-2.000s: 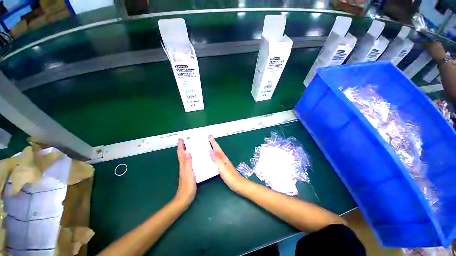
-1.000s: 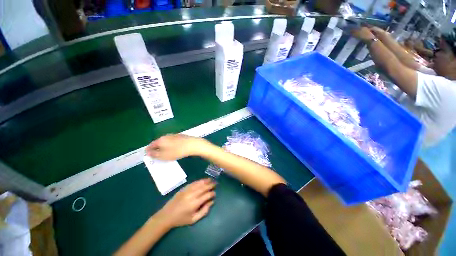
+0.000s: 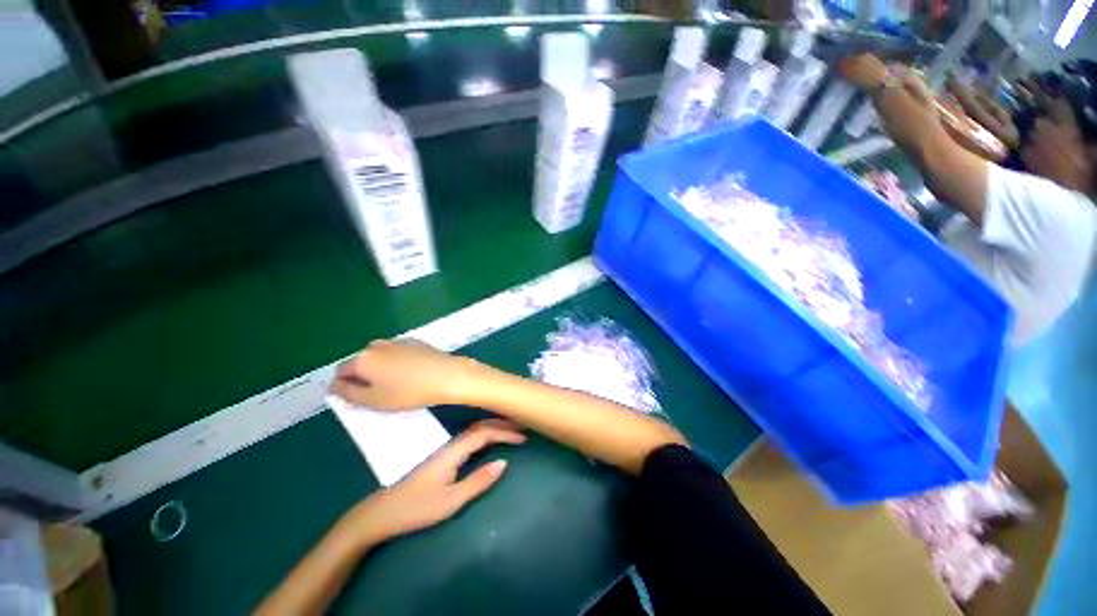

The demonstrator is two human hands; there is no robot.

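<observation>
A small stack of white folded leaflets (image 3: 391, 442) lies on the green bench, close to the pale rail. My right hand (image 3: 397, 375) reaches across from the right. Its fingers are bunched on the far end of the stack, at the top leaflet; its fingertips are partly hidden. My left hand (image 3: 431, 484) is low beside the near end of the stack, palm down, with fingers apart and nothing visible in it. A heap of shiny clear packets (image 3: 596, 365) lies behind my right forearm, which hides its near edge.
White cartons with open tops stand on the green conveyor, the nearest (image 3: 383, 193) beyond the rail (image 3: 493, 307). A large blue tote (image 3: 770, 349) of packets stands at right above an open cardboard box (image 3: 830, 542). A pale ring (image 3: 169, 520) lies at left. Another person's arm reaches in at upper right.
The view has turned right since the first frame. My right hand has left the stack's side and crossed to its far end. My left hand has let go and moved beside the near end.
</observation>
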